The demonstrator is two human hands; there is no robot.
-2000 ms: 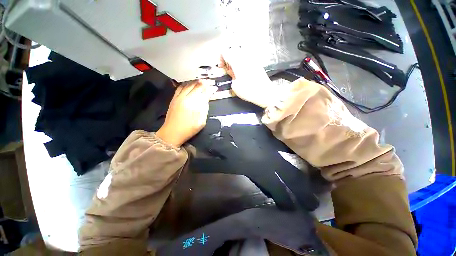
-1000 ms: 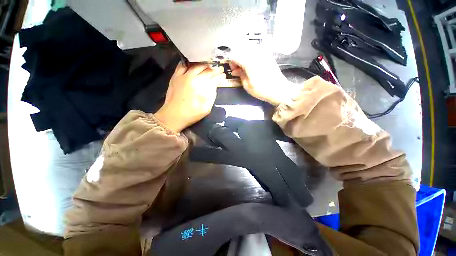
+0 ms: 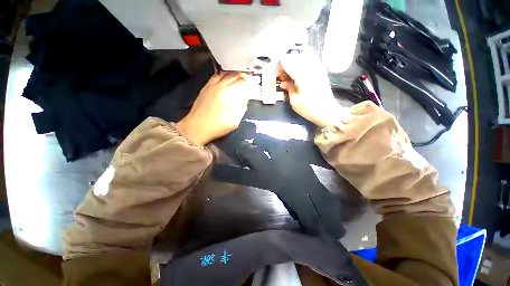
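Note:
The white sewing machine head (image 3: 246, 33) is over the work spot, with a pale metal part (image 3: 269, 84) under it. My left hand (image 3: 218, 106) is left of that part, fingers bent and fingertips on a small black piece. My right hand (image 3: 306, 89) is right of it, thumb and fingertips pinched on the same piece. The piece is mostly hidden by my fingers and glare; whether it has a zip cannot be told. Loose matt black fabric strips (image 3: 279, 167) lie in front of the machine, crossing one another.
A large heap of black cut pieces (image 3: 89, 78) lies at left. Black zip pieces with silver lines (image 3: 414, 61) lie at upper right. Red-and-metal snips (image 3: 369, 89) and a dark cord (image 3: 442, 133) are at right. A blue bin (image 3: 470, 251) is at lower right.
The view has shifted, so the machine head and hands sit further right. Both hands remain at the machine; the pale metal part now shows between the fingertips, which look slightly further apart.

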